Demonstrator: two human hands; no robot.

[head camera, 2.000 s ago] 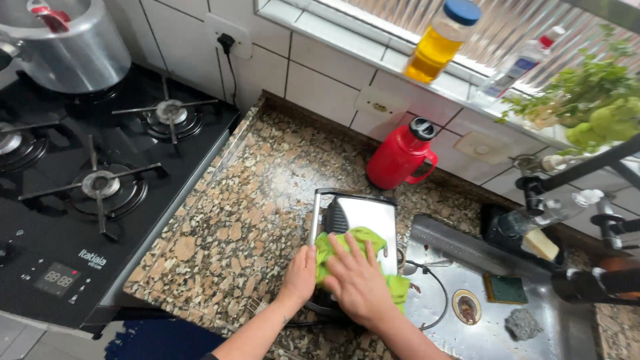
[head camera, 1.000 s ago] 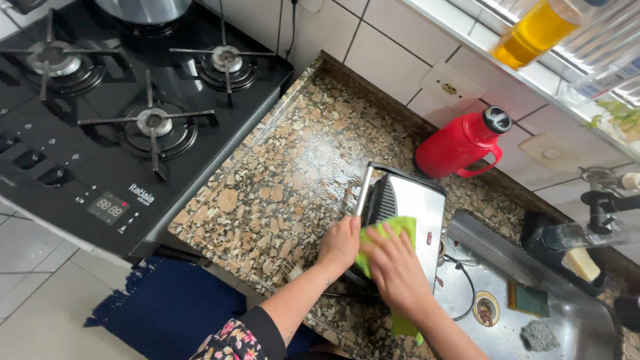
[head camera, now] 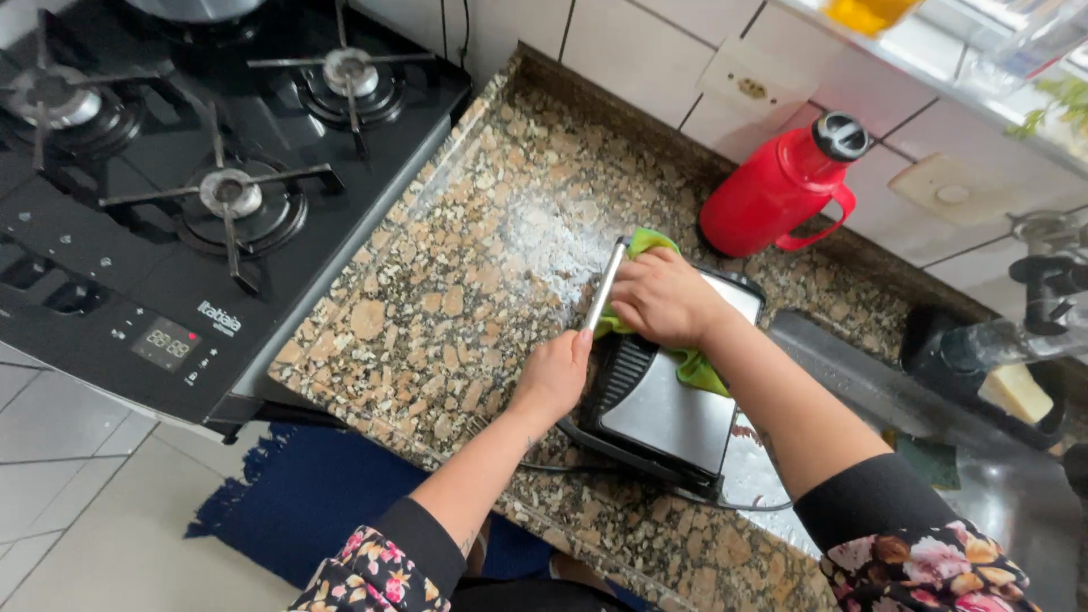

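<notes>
An electric grill with a brushed-metal lid rests on the granite counter beside the sink. My left hand grips the near end of its metal handle bar. My right hand presses a green cloth around the far part of the handle and over the lid's edge. Part of the cloth is hidden under my fingers. A black cord runs from the grill's near side. Behind the grill stands a red thermos jug.
A black gas cooktop lies to the left. The steel sink on the right holds a sponge; a black holder with yellowish soap is beyond. A blue rug covers floor below.
My right hand has moved with the green cloth from the top of the lid to the handle at its left edge. My left hand is now on the handle bar.
</notes>
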